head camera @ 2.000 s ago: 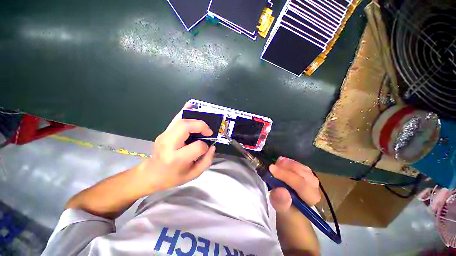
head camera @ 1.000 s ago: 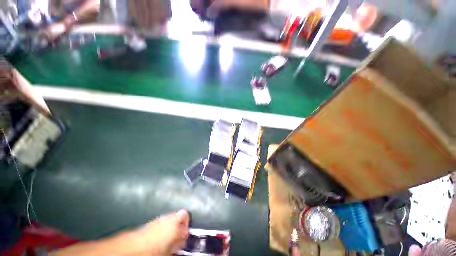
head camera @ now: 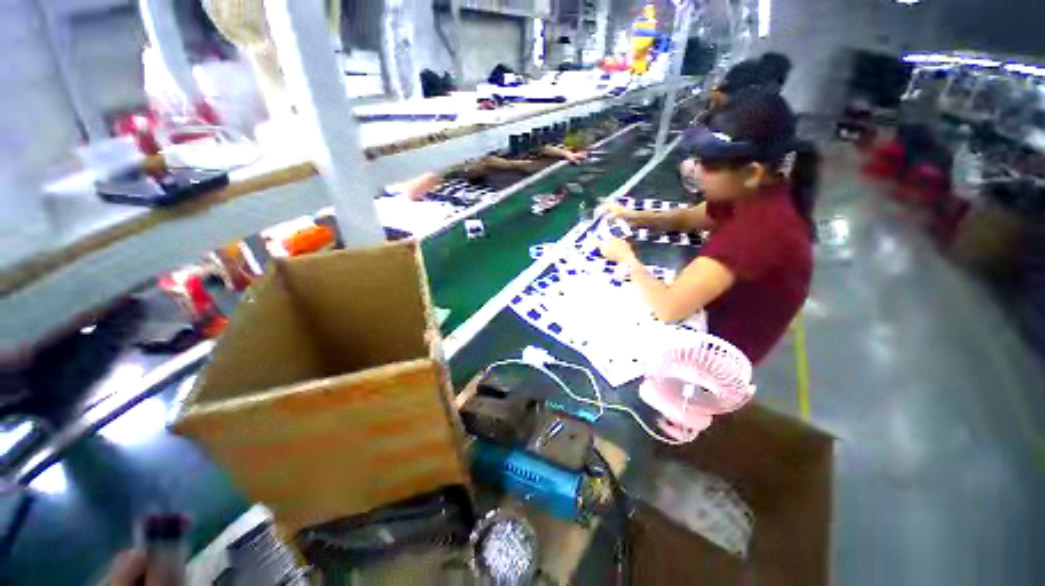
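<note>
My left hand [head camera: 130, 569] shows only as blurred fingertips at the bottom left edge. It holds a phone board assembly [head camera: 164, 536], which stands upright beside the fingers and is blurred and cut off by the bottom edge. White-edged LCD stacks [head camera: 254, 554] show to its right, partly hidden by the carton. My right hand is out of the picture, and the soldering iron is not visible.
An open brown carton [head camera: 332, 441] stands over a black fan [head camera: 390, 540]. Right of it are the tip-cleaning tin [head camera: 504, 549], blue soldering station [head camera: 529, 481] and pink fan [head camera: 699, 378]. A person [head camera: 751, 252] works beside the green conveyor [head camera: 458, 269].
The view has swung up and to the right. My left hand and the board now sit at the bottom left edge. My right hand with the soldering iron has left the picture.
</note>
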